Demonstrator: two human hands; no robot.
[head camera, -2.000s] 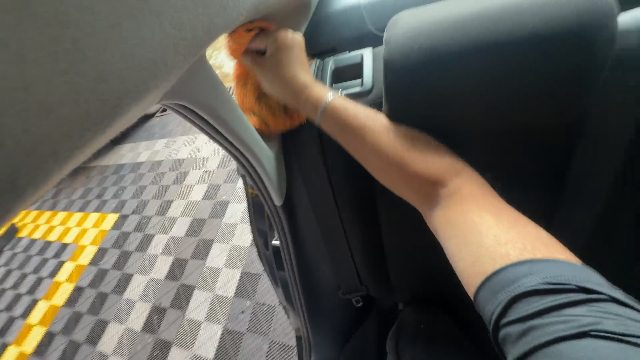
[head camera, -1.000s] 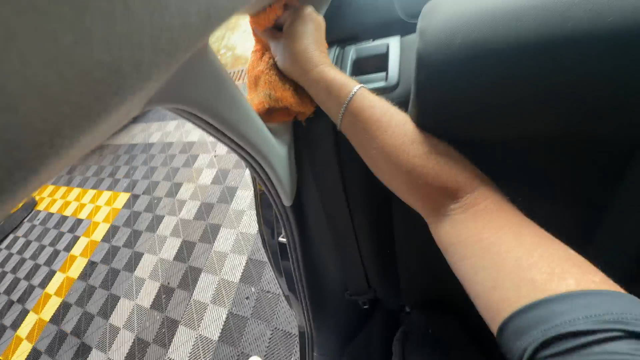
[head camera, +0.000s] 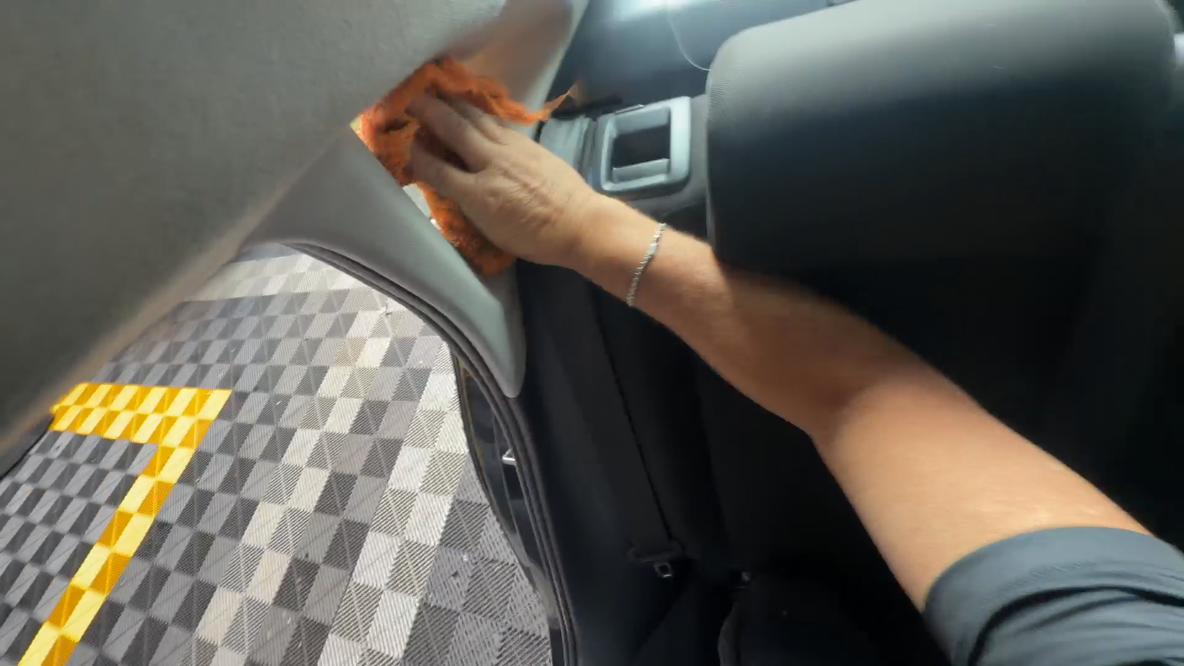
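Observation:
My right hand (head camera: 513, 185) comes in from the lower right, back of the hand up, fingers stretched toward the upper left. Under its fingers and palm is an orange cloth (head camera: 462, 231), bunched at the upper end and hanging below the palm. The cloth lies over the small rear side window, beside the light grey pillar trim (head camera: 407, 231). A thin bracelet (head camera: 646, 264) circles the wrist. The fingertips are partly sunk in the cloth's folds. My left hand is out of view.
The grey headliner (head camera: 166, 120) fills the upper left. Right of the hand are a seatback latch bezel (head camera: 680, 143) and a black rear seatback (head camera: 925, 139). A seat belt buckle (head camera: 663, 569) sits low down. Checkered floor tiles (head camera: 305, 518) show through the door opening.
The right hand has gone from a closed grip on the bunched cloth to lying flatter on it, fingers more extended. The cloth is spread further around the fingers.

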